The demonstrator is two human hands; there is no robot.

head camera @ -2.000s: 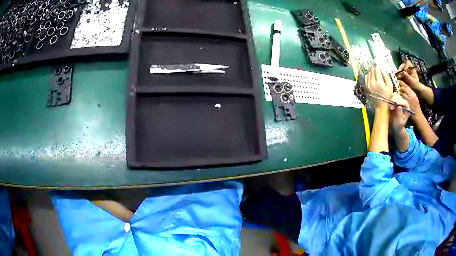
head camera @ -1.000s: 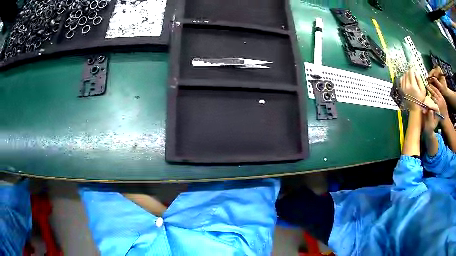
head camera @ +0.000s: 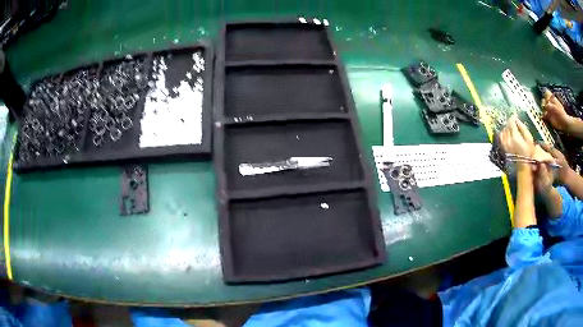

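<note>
Neither of my hands is in the picture. A long black tray with four compartments lies on the bench in front of me. Silvery tweezers lie in its third compartment from the back. A tiny white bit lies in the nearest compartment. One black camera plate lies left of the tray. Another plate lies to the right, over the end of a white dotted sheet. A pale pen-like tool stands out behind that sheet.
A parts tray at left holds dark rings and white bits. A small pile of black plates lies at back right beside yellow tape. A neighbouring worker's hands hold tweezers and a dark part at the right edge of the bench.
The view has tilted up, so the bench things sit lower and both trays show whole. My smock has mostly left the picture. The neighbour's hands have barely moved. The tweezers still lie in the tray.
</note>
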